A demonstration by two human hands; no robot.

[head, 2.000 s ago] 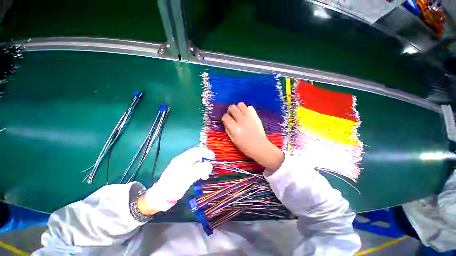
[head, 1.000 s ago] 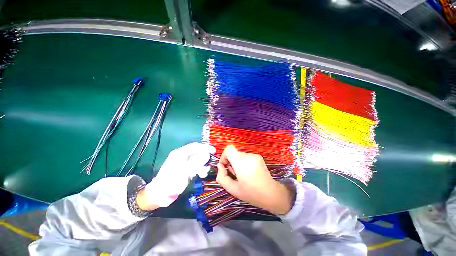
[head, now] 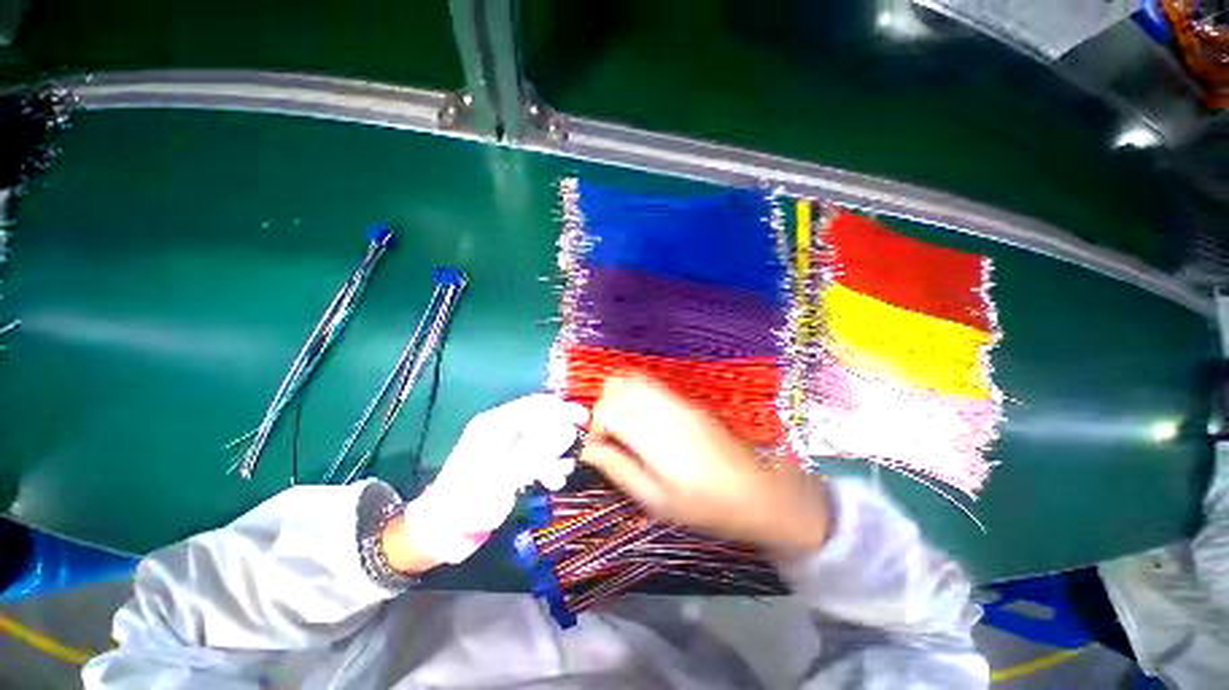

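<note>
My left hand (head: pixel 496 472), in a white glove, is pinched at the left edge of the red wires (head: pixel 674 391). The blue connector housing seen in it earlier is now mostly hidden by the fingers. My right hand (head: pixel 674 452), bare and blurred, has its bent fingertips against the left fingertips; any wire in them is hidden. Blue wires (head: pixel 681 236) and purple wires (head: pixel 674 310) lie above the red band. Filled harnesses (head: pixel 613 546) lie below my hands, with blue housings at their left end.
Two partly wired harnesses (head: pixel 318 348) (head: pixel 404 371) lie at left. Right of the yellow strip (head: pixel 805 270) are second red wires (head: pixel 910 270), yellow wires (head: pixel 903 340) and pale pink wires (head: pixel 903 421). A metal rail (head: pixel 674 151) runs along the far side. A person's sleeve shows at lower right.
My right hand has moved from over the purple wires down and left to my left hand. My left hand stays nearly in place. The view has shifted slightly.
</note>
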